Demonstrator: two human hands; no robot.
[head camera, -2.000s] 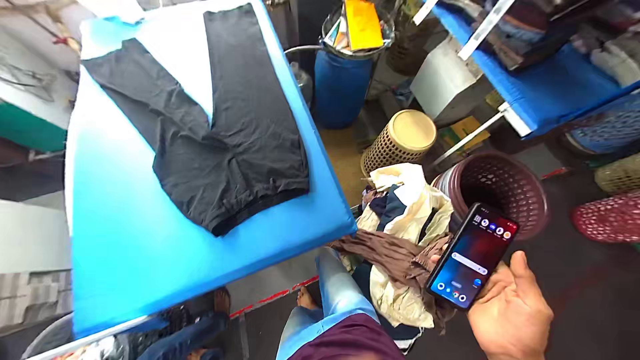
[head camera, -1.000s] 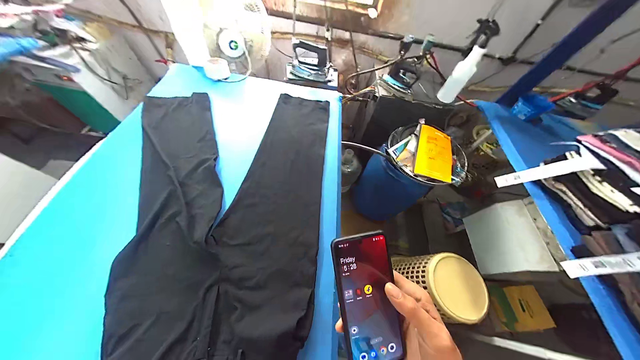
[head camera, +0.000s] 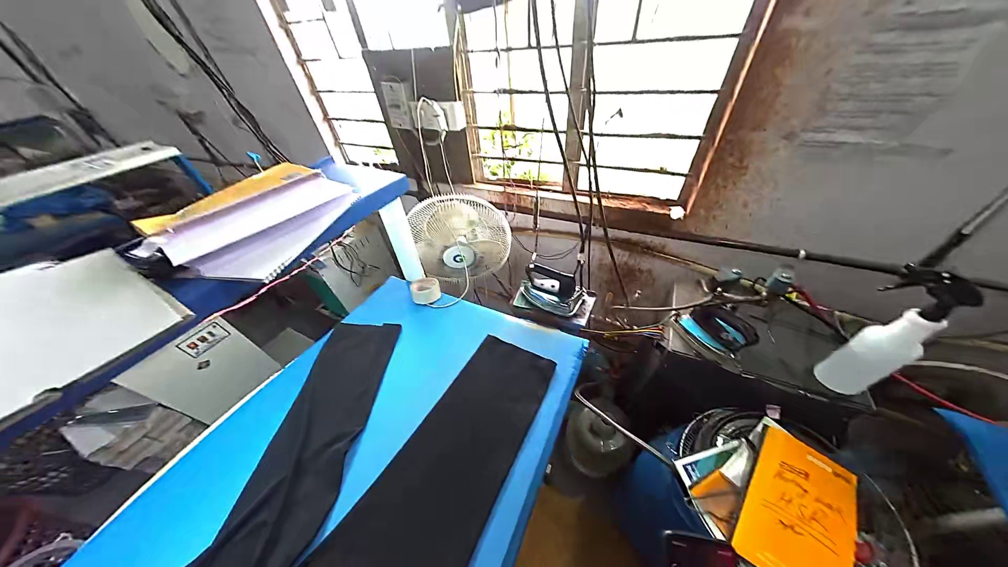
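Note:
Black trousers lie flat on the blue-covered table, their two legs spread apart towards its far end. A roll of tape sits at the far corner, beside a white electric fan. At the bottom edge of the view the top corner of the smartphone shows, in front of a blue drum. Neither my left hand nor my right hand can be seen, so what holds the phone is hidden.
Two electric irons stand on rests beyond the table, under a barred window. A white spray bottle hangs at the right. An orange envelope bearing handwriting lies on the drum. Papers rest on a shelf at the left.
The view has swung up towards the window. My right hand, which held the phone in both earlier frames, has dropped out of sight, and only the phone's corner remains in view.

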